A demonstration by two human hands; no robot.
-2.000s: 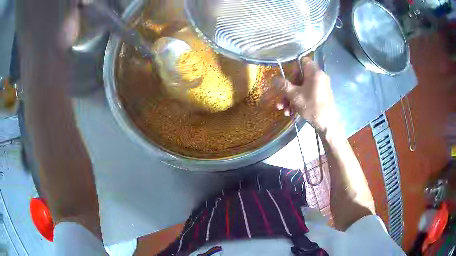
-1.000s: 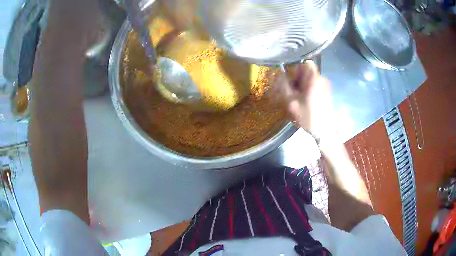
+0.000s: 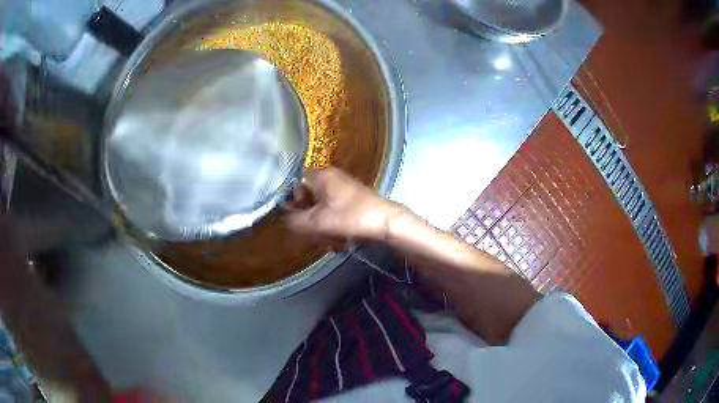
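The wide mixing bowl (image 3: pixel 397 118) stands on the steel table with orange-yellow grainy food (image 3: pixel 311 63) showing along its top and right inside. A round fine-mesh sieve (image 3: pixel 205 149) lies across or just above the bowl's left part and covers much of the inside. My right hand (image 3: pixel 323 206) is closed at the sieve's lower right rim, by its wire handle. My left forearm (image 3: pixel 51 338) is blurred at the left edge; the hand there is too cut off and blurred to read. A ladle handle (image 3: pixel 67 177) slants in from the left edge.
The steel table (image 3: pixel 465 110) extends right of the bowl. Another sieve (image 3: pixel 516 20) stands at its back right, its wire handle hanging past the edge. Red-brown floor (image 3: pixel 568 205) with a metal drain grate (image 3: pixel 623 177) lies to the right. A blue object (image 3: pixel 642 360) is at lower right.
The view has shifted, with the bowl now further left. The sieve has moved down and left over the bowl with my right hand. The ladle cup and pale yellow cake no longer show.
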